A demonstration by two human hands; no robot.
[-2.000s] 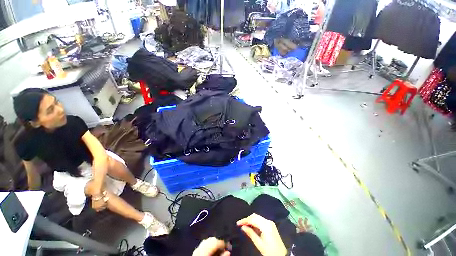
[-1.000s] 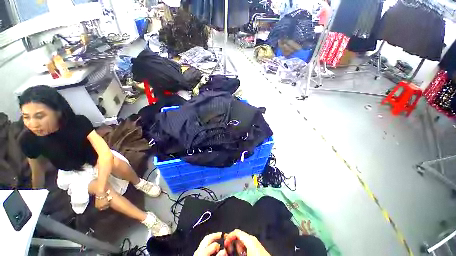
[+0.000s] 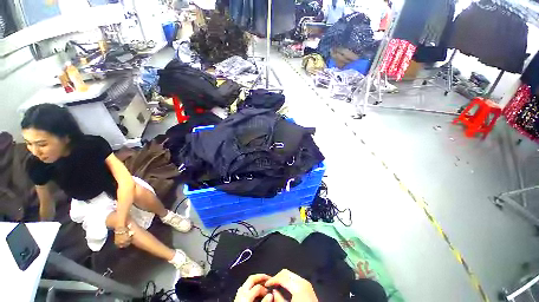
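Observation:
A black garment (image 3: 295, 255) lies over my lap at the bottom centre. A white cord loop (image 3: 242, 257) lies on it, left of my hands. My left hand (image 3: 254, 289) and my right hand (image 3: 292, 285) are close together at the bottom edge, partly cut off by it. Their fingertips pinch a small dark part of the black garment between them. Whether a cord or tool is also at the fingertips cannot be told.
A blue crate (image 3: 254, 206) heaped with black garments (image 3: 242, 153) stands in front. A person (image 3: 77, 171) sits at the left, beside a white table with a phone (image 3: 22, 246). Black cords (image 3: 325, 209) lie on the floor near a green sack (image 3: 369, 265).
My right hand has come in from the right to meet my left hand, and they stay together. The seated person has turned their head and now looks down.

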